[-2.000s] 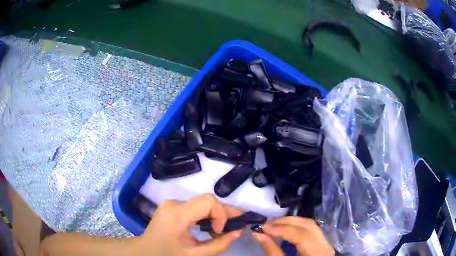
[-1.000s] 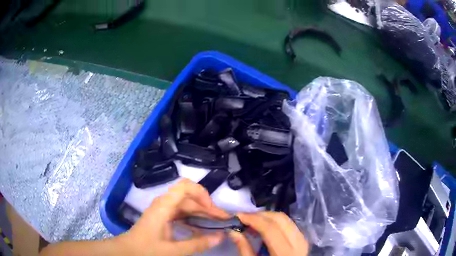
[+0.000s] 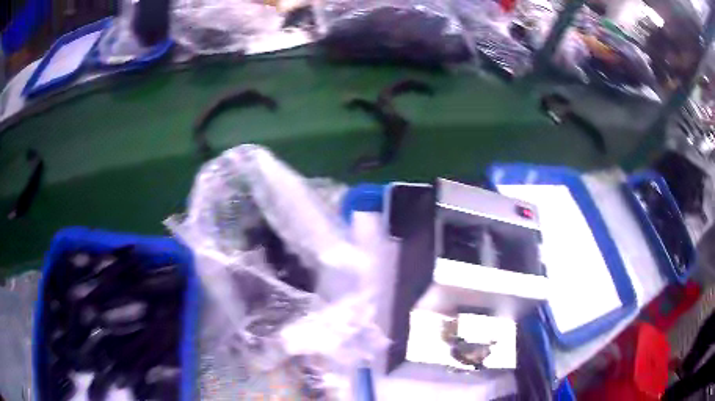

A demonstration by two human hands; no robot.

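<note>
Neither of my hands is in the picture. A blue tray (image 3: 190,313) at the lower left holds a heap of black plastic housings (image 3: 117,301), blurred, with a little white liner showing at the bottom. A crinkled clear poly bag (image 3: 274,258) lies right of the tray, with something dark inside or behind it. A silver-grey box fixture (image 3: 490,270) with a small red switch stands right of the bag.
Black curved bands (image 3: 235,100) lie spaced along the green belt (image 3: 306,145) behind. A blue tray with white liner (image 3: 600,247) is right of the fixture, a narrower blue tray (image 3: 666,227) beyond. Red stools (image 3: 647,360) are at the lower right. Wrapped goods line the far side.
The view has swung right and up. The tray of housings and the bag now sit farther left. Both hands and the held housing have left the picture. The fixture shows fully.
</note>
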